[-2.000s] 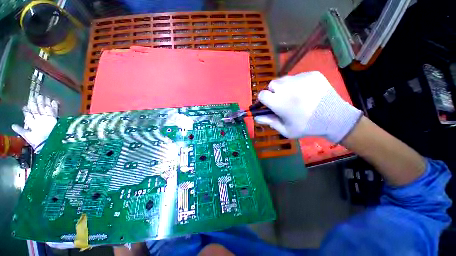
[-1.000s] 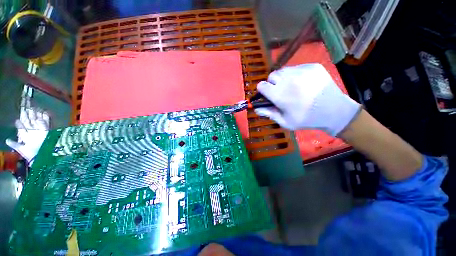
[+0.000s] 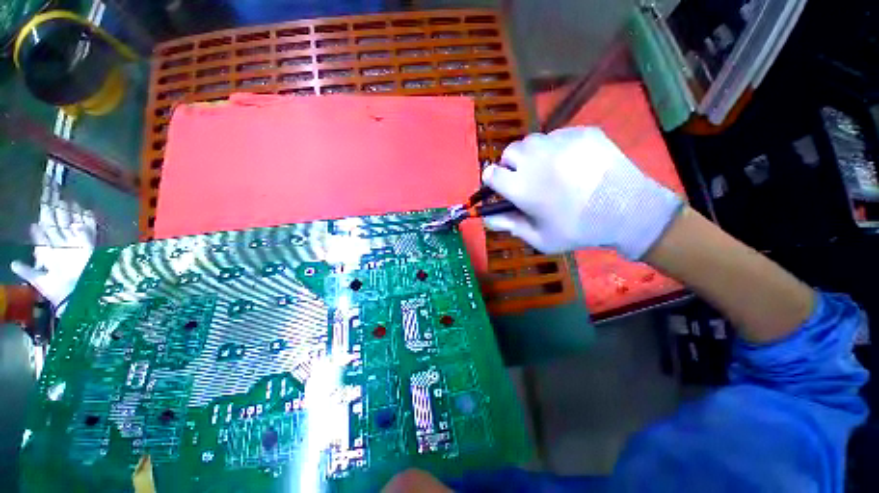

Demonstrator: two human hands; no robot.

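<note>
A large green circuit board (image 3: 260,337) lies tilted before me, covered in pads and traces, with a bright glare stripe. A yellow tape strip (image 3: 144,475) is at its near left edge. My right hand (image 3: 578,193), in a white knit glove, is shut on side cutters (image 3: 467,212) with dark handles and an orange-red band. Their silver jaws are at the board's far right corner; whether they touch it is hard to tell. My left hand is not visible. A white glove (image 3: 63,252), seemingly empty, lies left of the board.
Beyond the board, a red sheet (image 3: 318,159) lies on an orange slotted rack (image 3: 405,48). Another red sheet (image 3: 626,193) is to the right. A black and yellow ring-shaped thing (image 3: 72,63) is at upper left. Green-edged panels (image 3: 665,82) stand upper right. Dark trays (image 3: 771,173) lie beyond them.
The board has shifted left and nearer in the picture; its near edge is now cut off. The cutters left its far right part, rose to the edge, and now point back over the corner, handles spread.
</note>
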